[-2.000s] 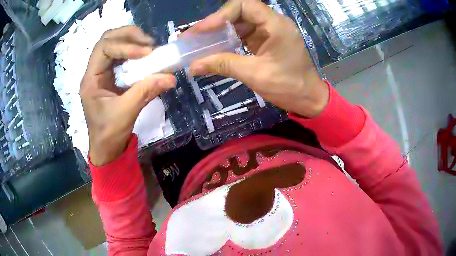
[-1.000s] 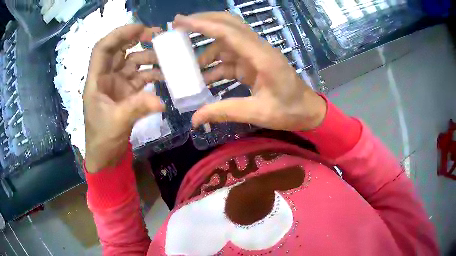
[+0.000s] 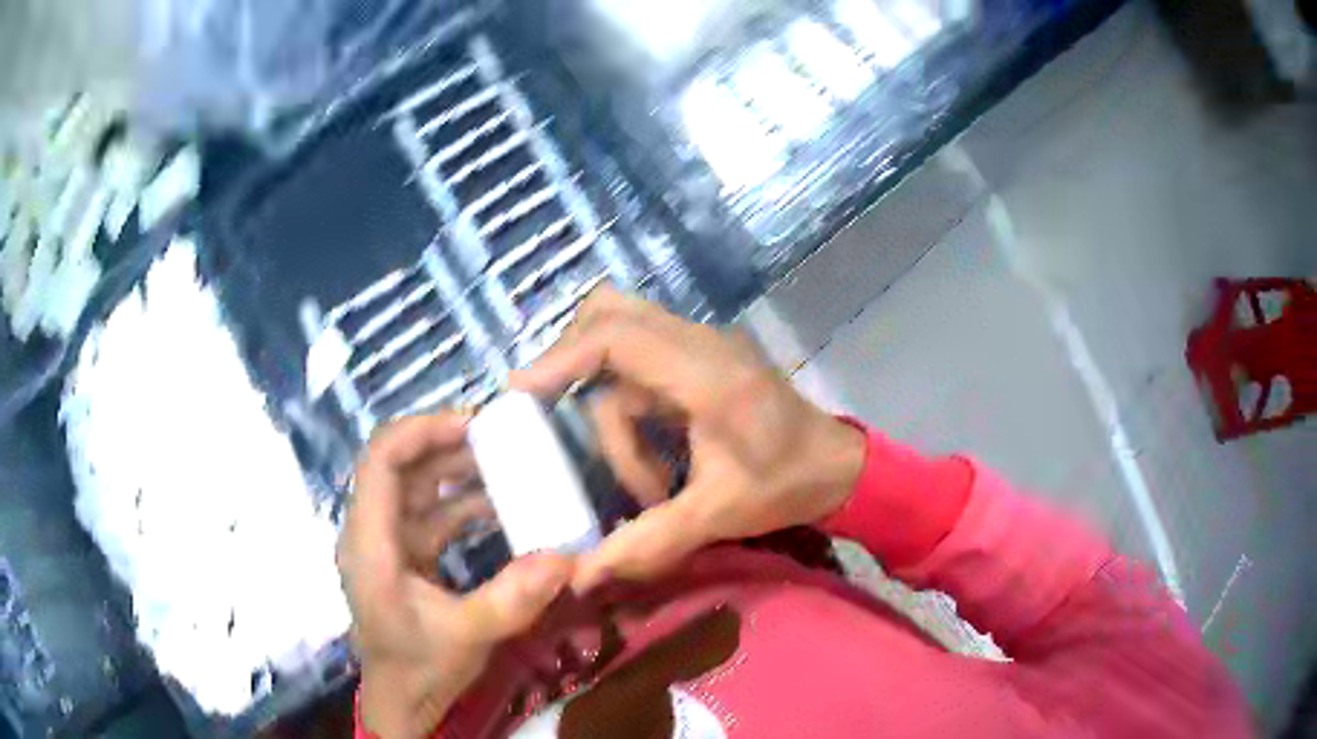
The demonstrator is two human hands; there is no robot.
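Note:
A filled unit (image 3: 532,474), a whitish oblong piece, is held upright between my two hands in front of my body. My left hand (image 3: 433,556) holds its lower end with the thumb and has its fingers at the upper left side. My right hand (image 3: 693,433) touches its top end with a fingertip and its lower right corner with the thumb. The core tray (image 3: 498,188) lies beyond my hands, with thin white rods in ladder-like rows. The picture is blurred, so fine detail of the unit cannot be told.
The pad tray, heaped with white pieces (image 3: 188,505), is at the left. White blocks (image 3: 94,217) lie behind it, beside crinkled clear film (image 3: 289,58). The filled-unit tray (image 3: 809,87) is at the back right. A red plastic stool (image 3: 1254,358) stands on the floor at the far right.
The view has shifted, showing more of the trays' far side. The unit was tilted between both hands, then upright. My hands now sit lower in the picture, with both thumbs at its lower end.

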